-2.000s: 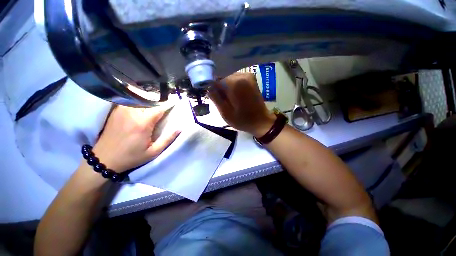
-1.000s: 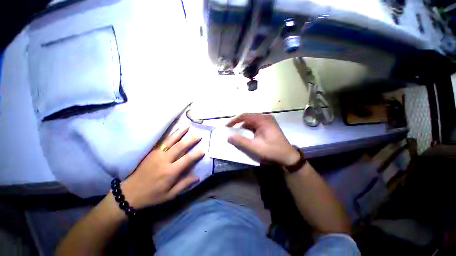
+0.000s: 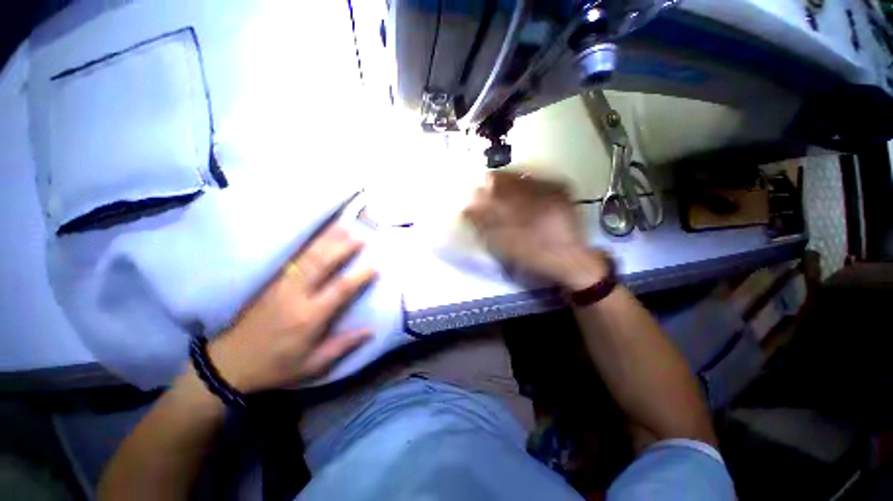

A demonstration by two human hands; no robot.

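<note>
A large pale panel (image 3: 225, 254) lies left and in front of the sewing machine's needle area, partly folded, its near edge over the table edge. A square patch pocket (image 3: 132, 132) with dark edges shows on it at the upper left. My left hand (image 3: 294, 318) lies flat on the panel, fingers spread. My right hand (image 3: 534, 225) is blurred, its fingers bent, right of the panel and below the dark knob. A pale, blurred patch of cloth shows by its fingertips; whether the hand grips it cannot be told. The presser foot (image 3: 439, 113) is above, away from both hands.
The white sewing machine head (image 3: 715, 73) spans the upper right. Silver scissors (image 3: 621, 186) lie right of my right hand. A dark, brown-edged flat object (image 3: 725, 209) lies farther right. The table's ruler-marked front edge (image 3: 480, 309) runs below my right hand.
The machine first filled the view's top with both hands near its needle; the view has shifted and the pocket shows. Since the last frame, my right hand has moved slightly up and right.
</note>
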